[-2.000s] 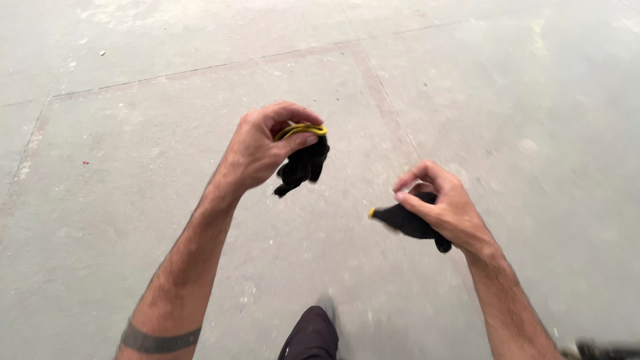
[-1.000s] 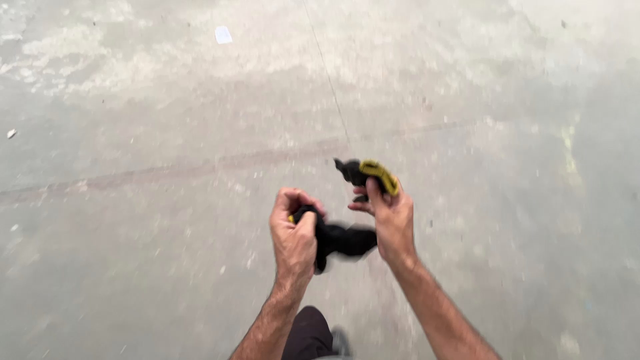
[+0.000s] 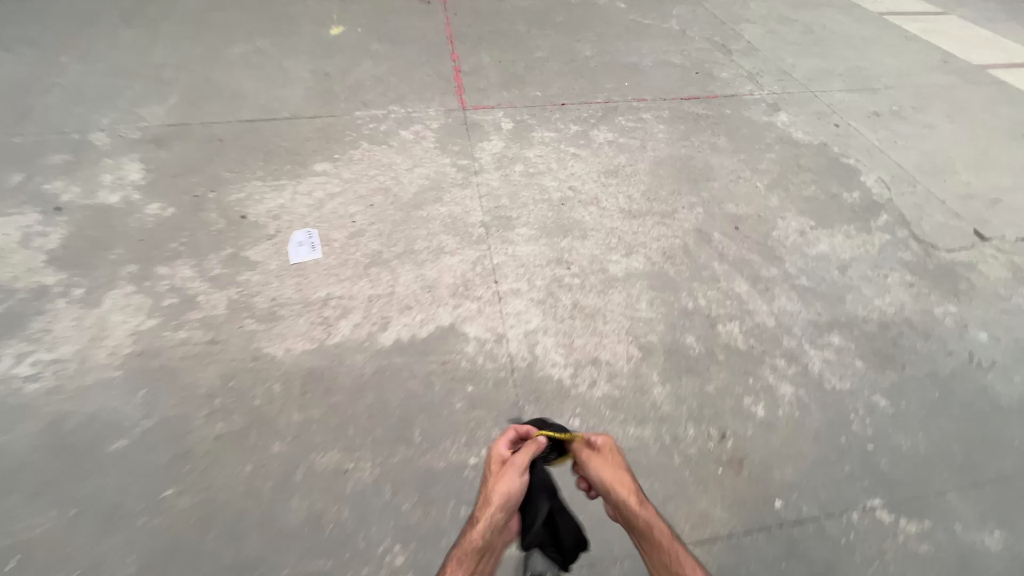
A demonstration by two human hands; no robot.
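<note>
At the bottom centre, my left hand (image 3: pixel 507 472) pinches the yellow-edged cuff of a black work glove (image 3: pixel 549 430). My right hand (image 3: pixel 602 470) grips the same yellow edge from the other side, so the cuff is stretched between my fingers. A second piece of black glove fabric (image 3: pixel 550 520) hangs below, against my left palm. Blur and my fingers hide where one glove ends and the other begins.
Worn concrete floor (image 3: pixel 384 512) with pale patches spreads all around. A small white paper with writing (image 3: pixel 304 246) lies at the left. Farther off, a red painted line (image 3: pixel 456 68) meets a floor joint, and pale strips (image 3: pixel 952 36) cross the upper right.
My hands were apart two seconds ago, each with a black glove; they are now close together at one yellow cuff. The view has shifted to show more floor ahead.
</note>
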